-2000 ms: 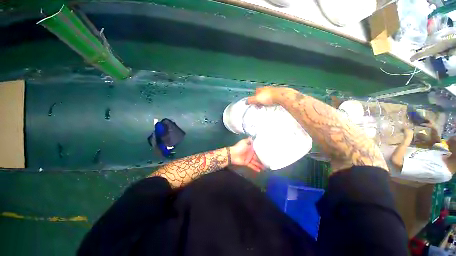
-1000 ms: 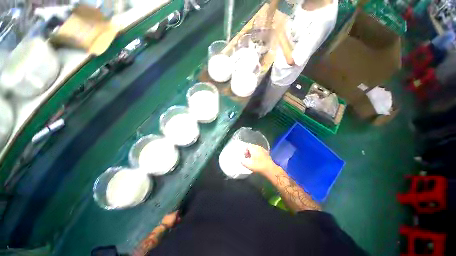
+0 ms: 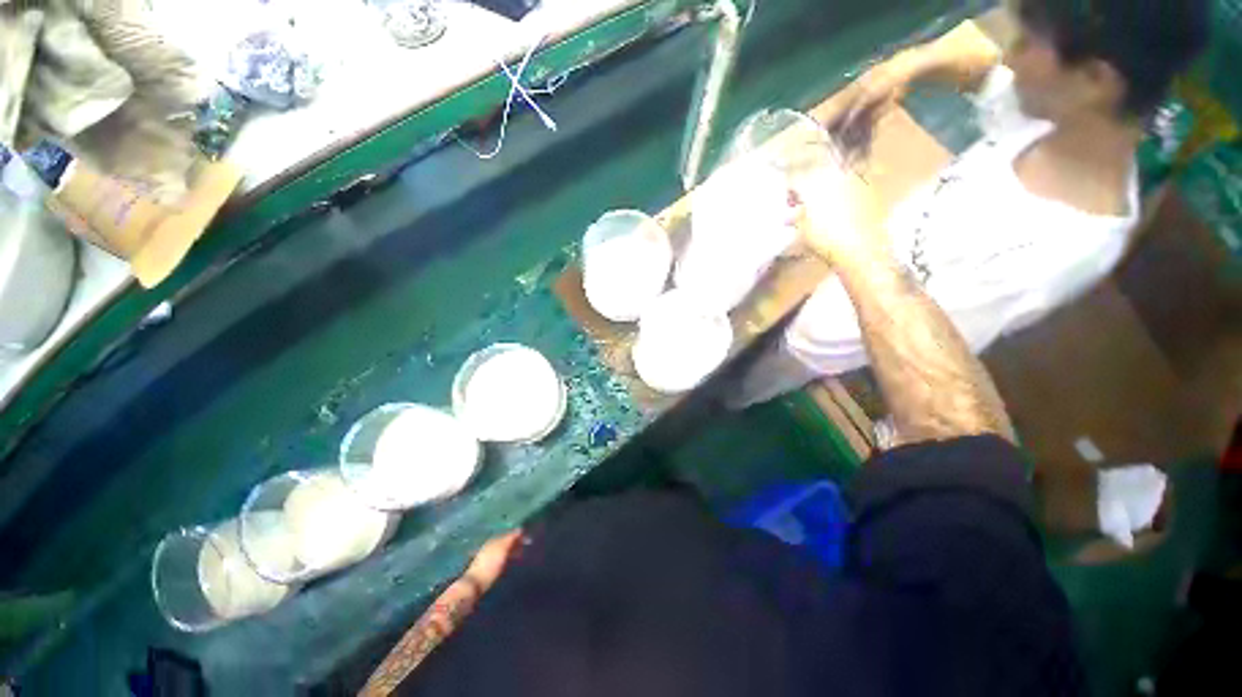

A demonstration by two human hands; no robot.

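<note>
My right hand reaches out to the upper right and holds a white appliance unit with a clear upper wall. The unit is tilted over the cardboard sheet on the bench, close to two other units. My left hand is small, low at the bench's front edge, and its fingers are not clear. A row of several white units with clear walls stands on the wet green bench, left of the cardboard. The held unit's far end is blurred.
A person in a white top stands at the right, an arm reaching over the bench. A blue bin is below. A white shelf with an open cardboard box runs along the upper left. A pale post rises behind.
My right hand has carried the unit from over the floor beside the bench up and right to the cardboard area. The view has shifted, so the row sits lower and further left.
</note>
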